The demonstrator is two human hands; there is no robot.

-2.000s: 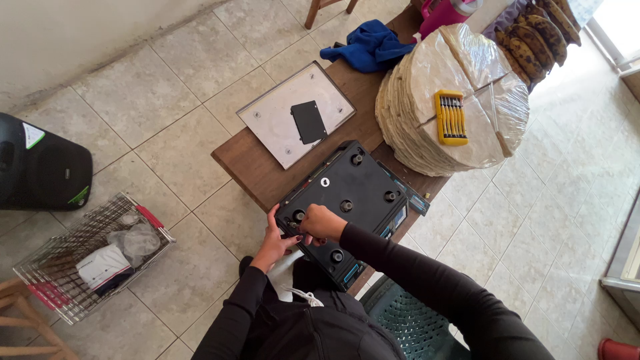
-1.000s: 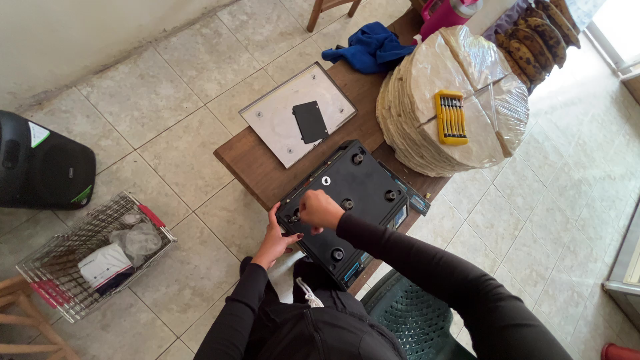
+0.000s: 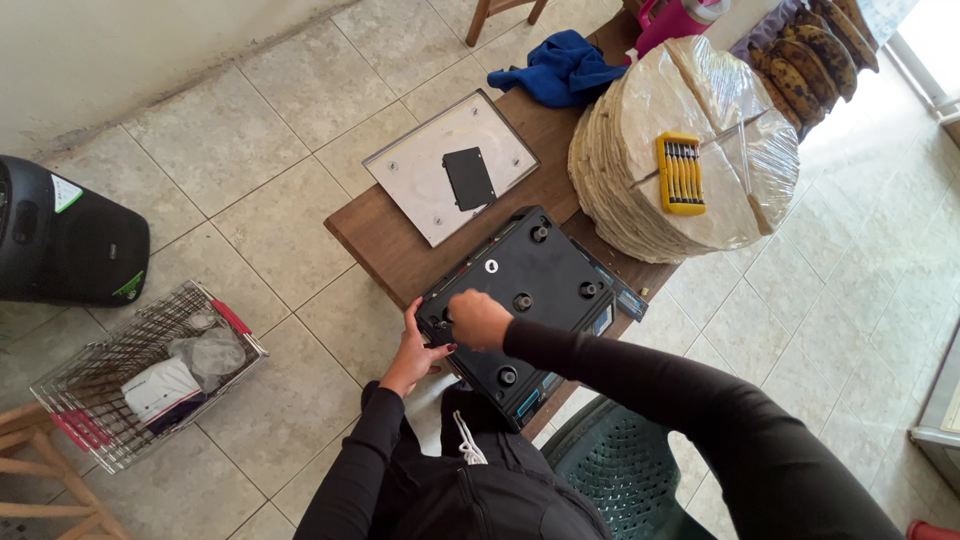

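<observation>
A black box-shaped appliance (image 3: 555, 262) with several round dark feet on its upper face lies on a wooden table (image 3: 375, 225). My left hand (image 3: 412, 352) grips its near left corner, thumb along the edge. Above that corner, my right hand (image 3: 480, 320) is closed around something small over a foot; the fingers hide most of it, and what it is I cannot tell. Beyond the appliance rests a flat metal panel (image 3: 412, 187) with a small black plate (image 3: 470, 178) on it. A yellow case of precision screwdrivers (image 3: 682, 174) lies on a plastic-wrapped stack of round flatbreads (image 3: 637, 127).
A blue cloth (image 3: 566, 69) and a pink tumbler (image 3: 671, 30) are at the table's far end, near plantains (image 3: 810, 64). A green plastic chair (image 3: 619, 465) stands close on the right. A wire basket (image 3: 112, 367) and black speaker (image 3: 71, 236) occupy the floor at left.
My right hand has stayed over the same corner, its fist turned somewhat between frames. My left hand keeps its hold on the appliance's edge.
</observation>
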